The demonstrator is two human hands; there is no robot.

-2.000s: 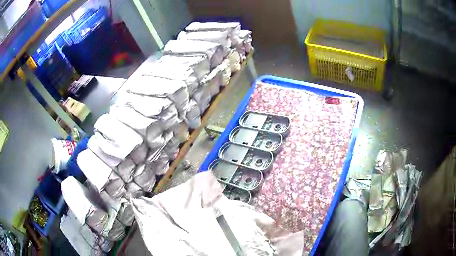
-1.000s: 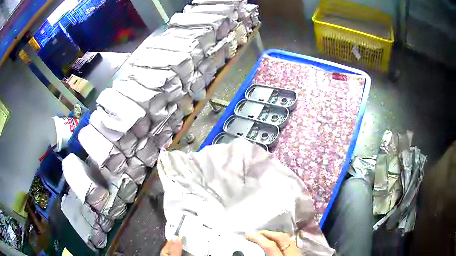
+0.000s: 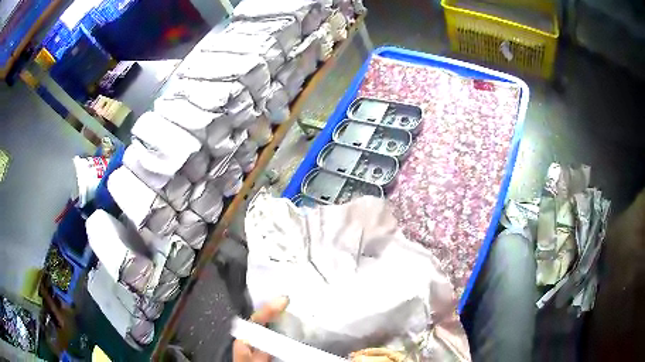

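Note:
A large crumpled off-white wrapping paper [image 3: 339, 261] spreads over my lap and covers the tray's near left part. My left hand [image 3: 263, 331], at the bottom, is closed on a narrow pale, bright piece [image 3: 283, 344], probably a housing seen edge-on. Its lower part is cut off by the frame. My right hand [image 3: 378, 353] shows only as a sliver of fingers at the bottom edge, by the piece's other end; its grip is hidden. Several open silver-grey housings [image 3: 357, 162] lie in a row along the left side of the blue-rimmed tray [image 3: 525, 127]; paper partly hides the nearest.
Wrapped bundles [image 3: 166, 141] are stacked in long rows on the bench at left. Blue bins [image 3: 71, 240] stand at the bench's far left, one holding brass fittings [image 3: 58, 272]. A yellow crate [image 3: 502, 39] is on the floor beyond the tray. Discarded paper [image 3: 566, 233] lies right of my knee [image 3: 503, 297].
The housing has turned from its flat face to a narrow edge in my left hand. My right hand has sunk mostly out of view. The paper has shifted right; the camera view has tilted down.

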